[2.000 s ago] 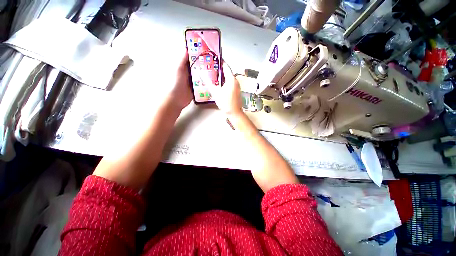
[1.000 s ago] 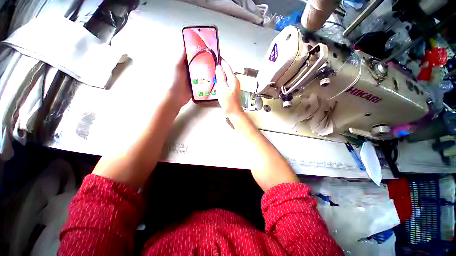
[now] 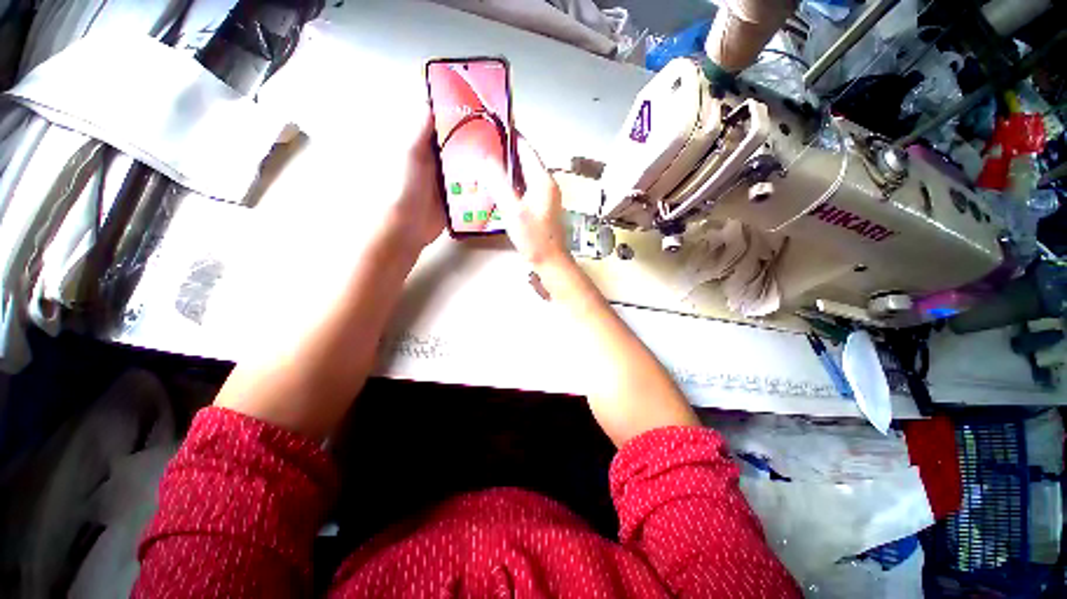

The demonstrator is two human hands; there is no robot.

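A smartphone (image 3: 472, 146) with a lit pink home screen is held upright above the white table. My left hand (image 3: 424, 193) grips its left edge and lower back. My right hand (image 3: 536, 208) is at its right edge, with the thumb over the lower right of the screen. The fingers behind the phone are hidden. The cream sewing machine (image 3: 807, 222) stands just right of my right hand, and its needle plate (image 3: 589, 236) shows beside that hand.
Stacked cut pieces (image 3: 59, 222) lie at the left under a flat white panel (image 3: 146, 111). A beige cloth scrap (image 3: 749, 267) is on the machine. A blue tool (image 3: 831, 365) and a white curved piece (image 3: 866, 381) lie at the right. A blue crate (image 3: 990, 491) stands lower right.
The phone's screen has gone from a page with many icons to one with few icons. The phone has shifted slightly left and up. Both hands still hold it.
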